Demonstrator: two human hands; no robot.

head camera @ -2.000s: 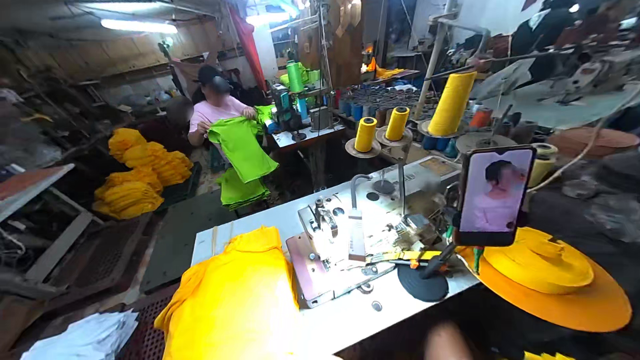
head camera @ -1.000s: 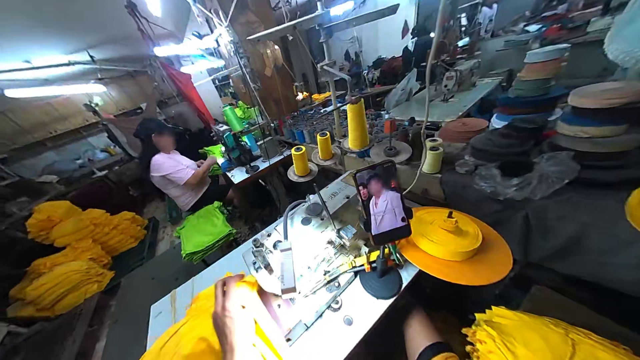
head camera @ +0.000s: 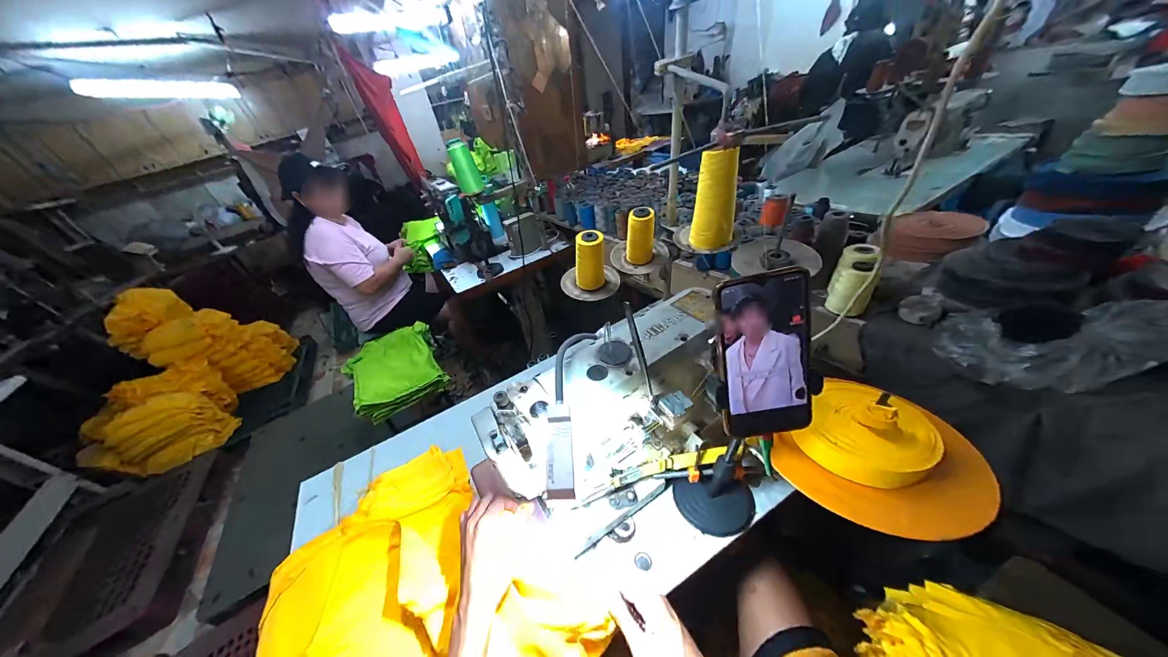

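Under a bright lamp stands an industrial sewing machine (head camera: 584, 401) on a white table. My left hand (head camera: 493, 547) rests on yellow fabric (head camera: 365, 566) just in front of the machine's needle area; glare washes out its fingertips. My right hand (head camera: 652, 620) is low in the view, beside a bunched part of the yellow cloth (head camera: 552, 616), and whether it grips the cloth is unclear. A yellow binding tape (head camera: 662, 465) runs to the machine from a wound roll (head camera: 867, 433) on an orange disc. A phone (head camera: 765, 351) stands on a black round base.
Yellow thread cones (head camera: 714, 196) stand behind the machine. A co-worker (head camera: 351, 246) sits at another sewing machine, near a green fabric stack (head camera: 397, 370). Yellow fabric piles (head camera: 173, 383) lie at left, and more yellow fabric (head camera: 967, 625) is at lower right. Stacked tape rolls (head camera: 1077, 201) stand at right.
My left hand has moved toward the machine, from farther back on the yellow fabric. My right hand has come into view near the cloth. The view has swung back left.
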